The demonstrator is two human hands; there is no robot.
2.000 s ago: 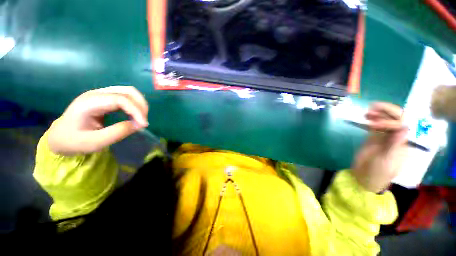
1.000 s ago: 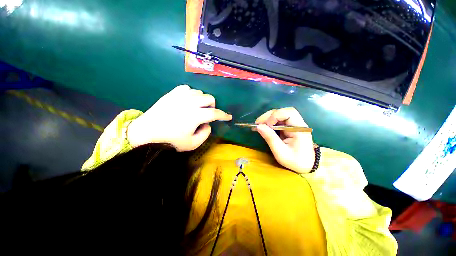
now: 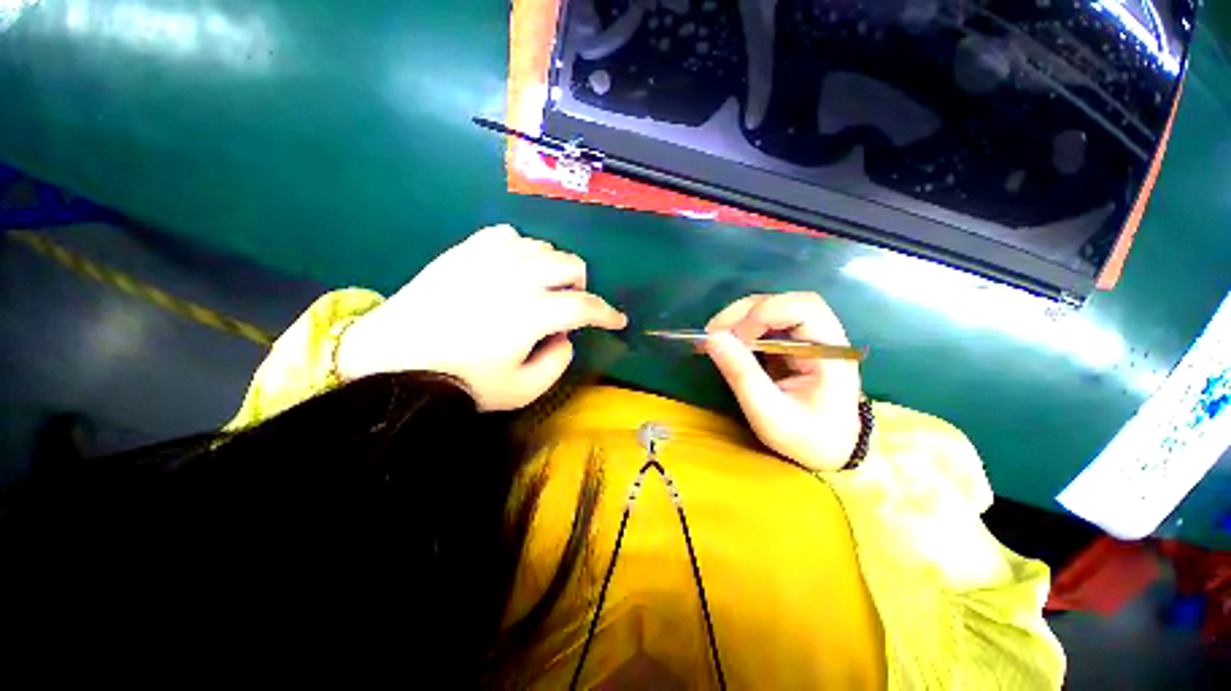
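Note:
My right hand (image 3: 797, 371) holds brassy tweezers (image 3: 810, 348) like a pen, their tip pointing left toward my left hand. My left hand (image 3: 493, 317) is raised near the bench's front edge, index finger extended, thumb below it. A faint clear sheet (image 3: 610, 348) seems to hang at its fingertips, hard to make out. A gap shows between the tweezer tip and the left fingertip. The glossy black display panel (image 3: 864, 115) lies beyond the hands in an orange-red foam tray (image 3: 531, 81), tilted down to the right. A thin black lead sticks out at its near left corner.
The green bench mat (image 3: 338, 162) lies under the tray. A white paper (image 3: 1147, 459) with a blue cluster (image 3: 1211, 402) lies at the right. Red objects (image 3: 1114, 578) show below the bench at lower right. A yellow floor line (image 3: 149, 290) and a blue object (image 3: 47, 203) are at left.
My hands have come together from far apart at either side. Since one second ago, the tweezers and right hand have shifted slightly right. The panel sits further right in view than at first.

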